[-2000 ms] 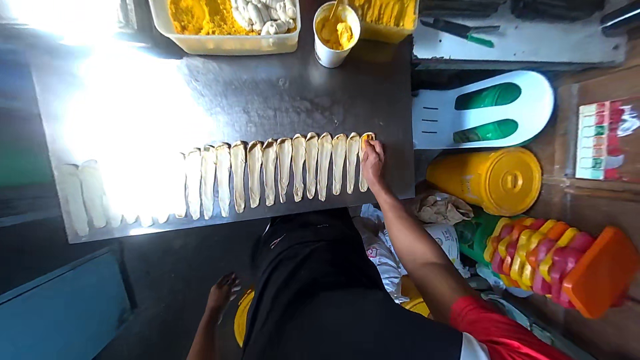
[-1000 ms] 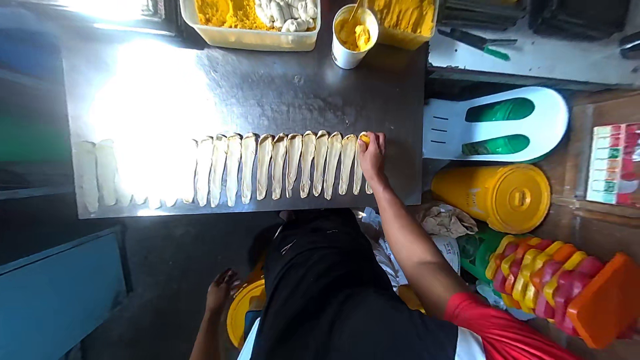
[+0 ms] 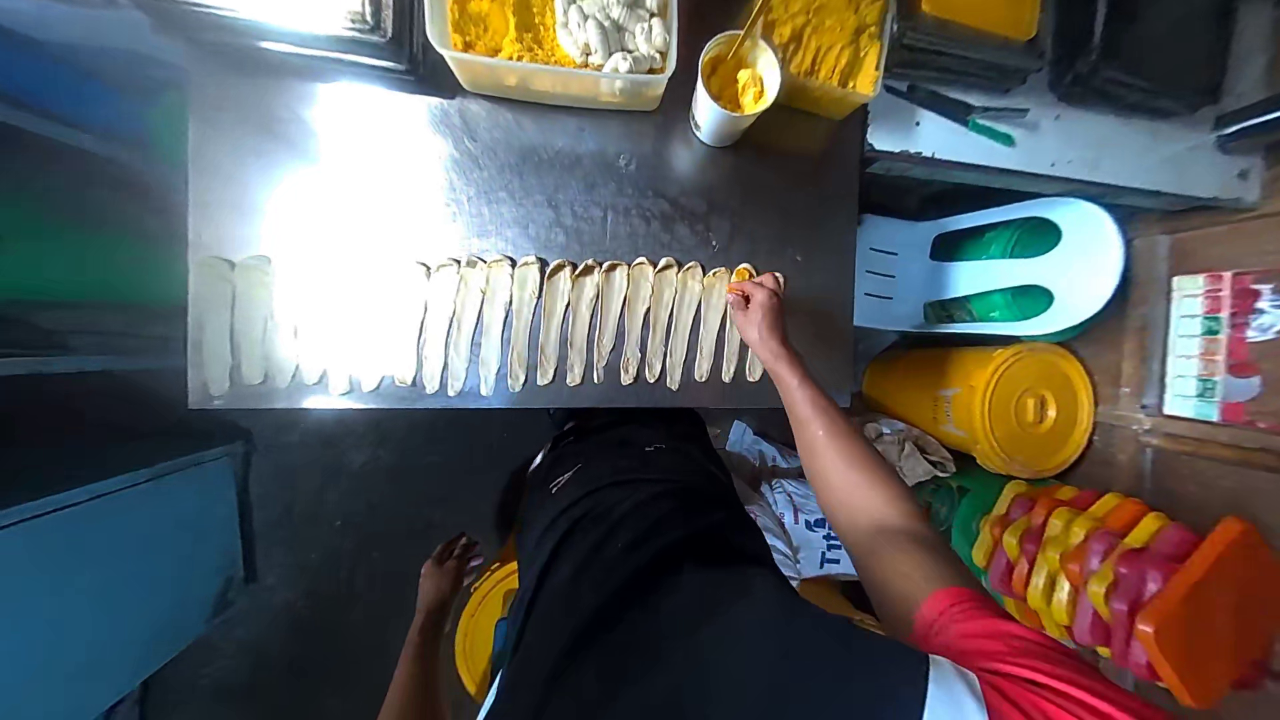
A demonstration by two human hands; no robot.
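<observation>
A long row of flattened dough strips [image 3: 549,325] lies side by side on the metal table [image 3: 620,170]. My right hand [image 3: 759,315] is over the right end of the row, its fingertips pinched on a small lump of yellow filling [image 3: 741,276] at the top of a strip. My left hand [image 3: 449,572] hangs below the table edge, fingers loosely bent, with nothing seen in it. Beyond the strips stand a white cup of yellow filling [image 3: 735,85] with a wooden-looking stick, and a plastic tub [image 3: 560,88] holding yellow crumbly filling and white dough pieces.
Another tub of yellow filling [image 3: 835,95] is at the table's far edge. To the right are a white plastic chair [image 3: 895,270], a yellow lidded bucket [image 3: 1035,410], stacked colourful stools [image 3: 1090,570] and a green-handled tool [image 3: 985,128] on a shelf. Dark trays stand at the far left.
My right hand has shifted slightly left from the last strip to the one beside it, uncovering the top of the last strip. My left hand still hangs low.
</observation>
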